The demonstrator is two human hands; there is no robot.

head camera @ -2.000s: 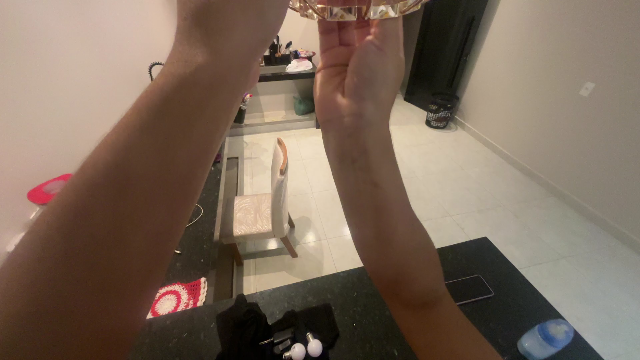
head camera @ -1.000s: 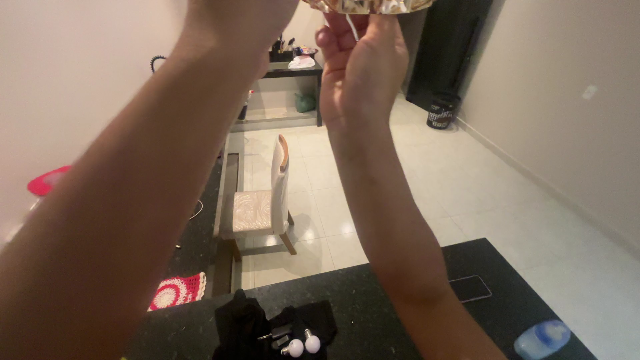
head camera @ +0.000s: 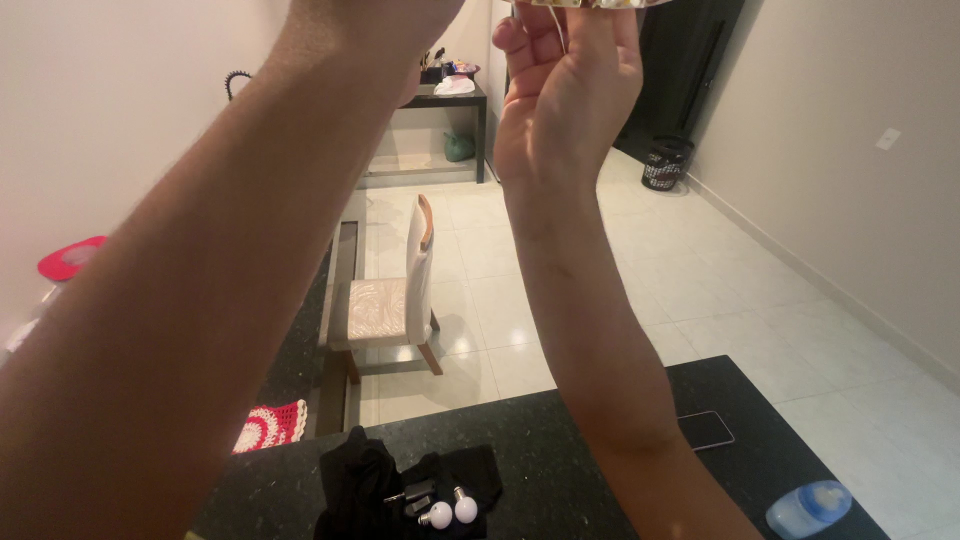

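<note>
A gold-coloured fixture with clear crystal-like pieces (head camera: pixel 592 4) shows only its lower rim at the top edge. My right hand (head camera: pixel 574 82) reaches up under it, palm towards me, with its upper fingers partly cut off or behind the rim; a thin white wire (head camera: pixel 559 28) runs down by the fingers. My left hand (head camera: pixel 367 22) is raised at the top left, its fingers out of frame. Far below, two white light bulbs (head camera: pixel 450 510) and small black items (head camera: pixel 418 495) lie on a black cloth (head camera: pixel 360 480).
The black granite counter (head camera: pixel 525 435) also bears a smartphone (head camera: pixel 705 430) and a blue-capped bottle (head camera: pixel 810 510). A red and white crocheted mat (head camera: pixel 271 427) lies left. Beyond stand a chair (head camera: pixel 382 307), a dark table (head camera: pixel 480 101) and a mesh waste basket (head camera: pixel 664 165).
The white wire by my right hand shows now and one second ago, but not two seconds ago. My right hand's fingers have shifted beneath the rim. Both arms stay raised.
</note>
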